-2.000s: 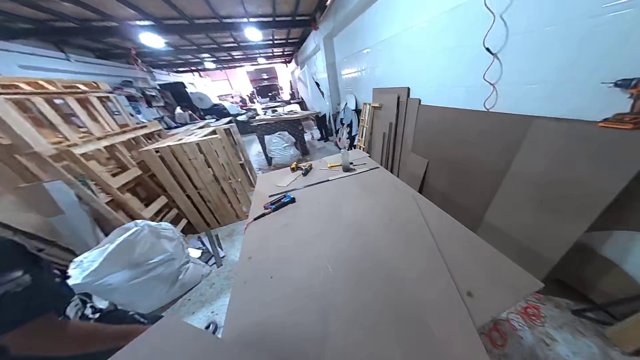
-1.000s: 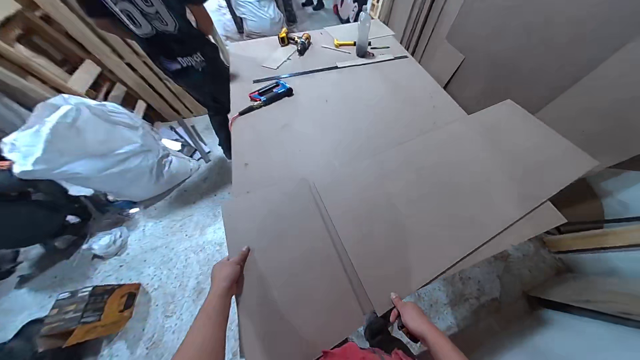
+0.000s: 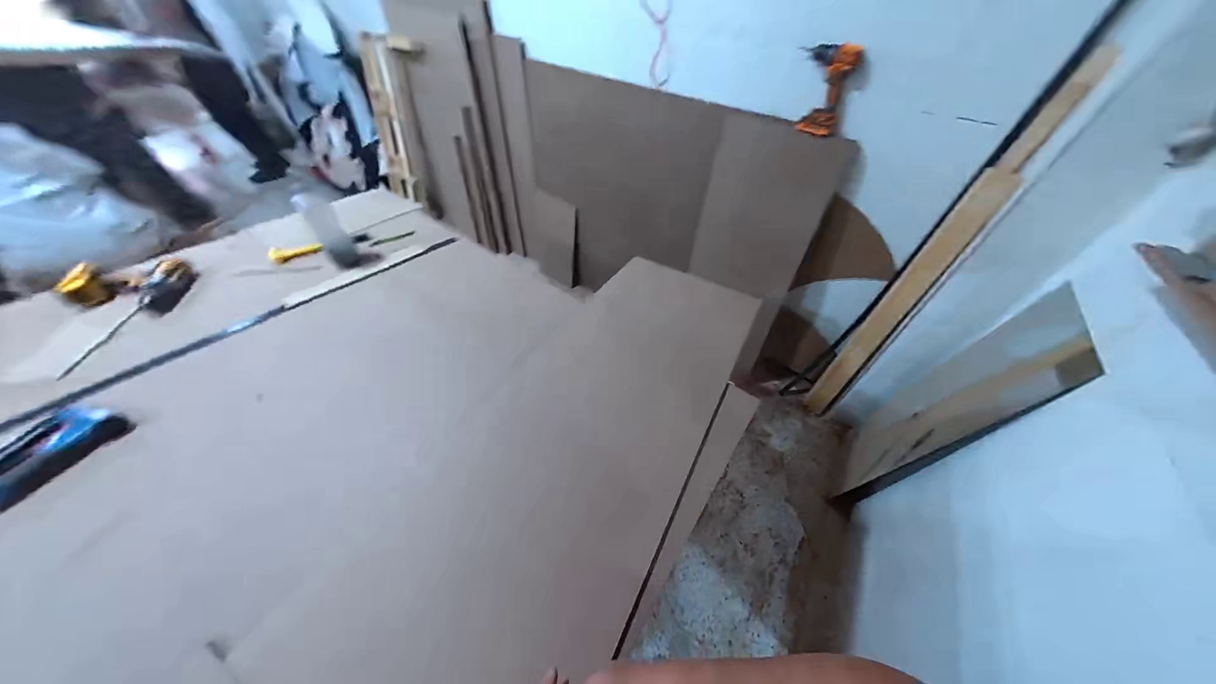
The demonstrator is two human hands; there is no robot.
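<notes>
Flat grey-brown boards [image 3: 532,456] lie overlapping on the work surface, blurred by motion. A narrow strip of board [image 3: 703,465] runs along their right edge, with a dark gap beside it. Of my right hand [image 3: 555,676], only a fingertip and some skin show at the bottom edge, by the near end of the boards; its grip is hidden. My left hand is out of view. A blue and black tool [image 3: 62,446] lies at the left, near a long dark metal strip [image 3: 190,347].
Yellow and black power tools [image 3: 166,285], a yellow-handled tool [image 3: 296,253] and a clear bottle [image 3: 328,233] stand or lie at the far end. Boards [image 3: 617,161] lean on the wall, beside an orange drill [image 3: 831,85]. A wooden post [image 3: 912,294] rises at right.
The view has swung right. One second ago both my hands held a smaller board at the near end; now the left is out of view and the right shows only at the bottom edge.
</notes>
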